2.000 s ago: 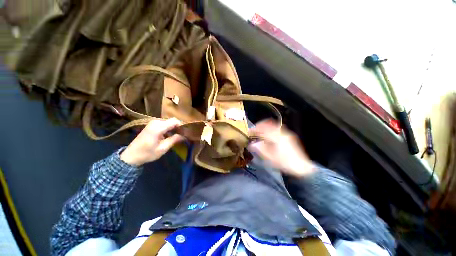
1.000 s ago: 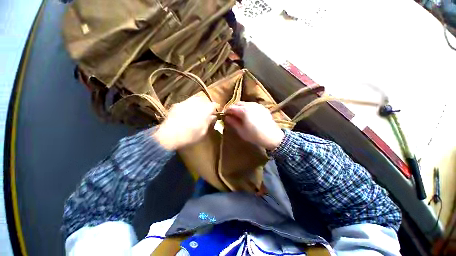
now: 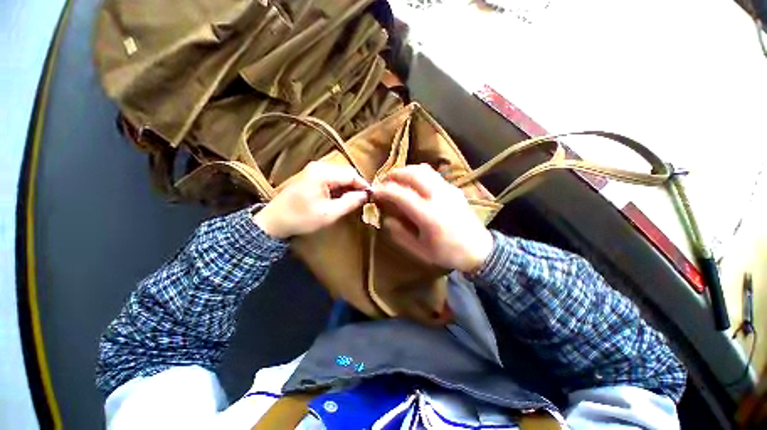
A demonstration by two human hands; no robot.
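Observation:
A tan-brown handbag (image 3: pixel 336 264) lies on my lap with its opening up and its handles (image 3: pixel 580 138) spread to both sides. My left hand (image 3: pixel 311 201) and my right hand (image 3: pixel 433 217) meet at the middle of the opening. Their fingertips pinch the bag at the zipper strip. A small pale zipper end (image 3: pixel 371 213) sticks out just below the fingertips. The exact spot between the fingertips is hidden. The zipper tape (image 3: pixel 395 149) runs from the fingers toward the far end of the bag.
A large pile of brown bags (image 3: pixel 210 76) lies ahead and left. The white-topped table (image 3: pixel 589 76) on the right has worn red strips (image 3: pixel 664 245) along its edge. A hammer (image 3: pixel 696 243) lies there, its head by a bag handle, with small dark snips (image 3: pixel 747 306) beside it.
Two seconds ago my hands were apart at the bag's sides. They have come together at the zipper. The right-side handles now reach over the table to the hammer.

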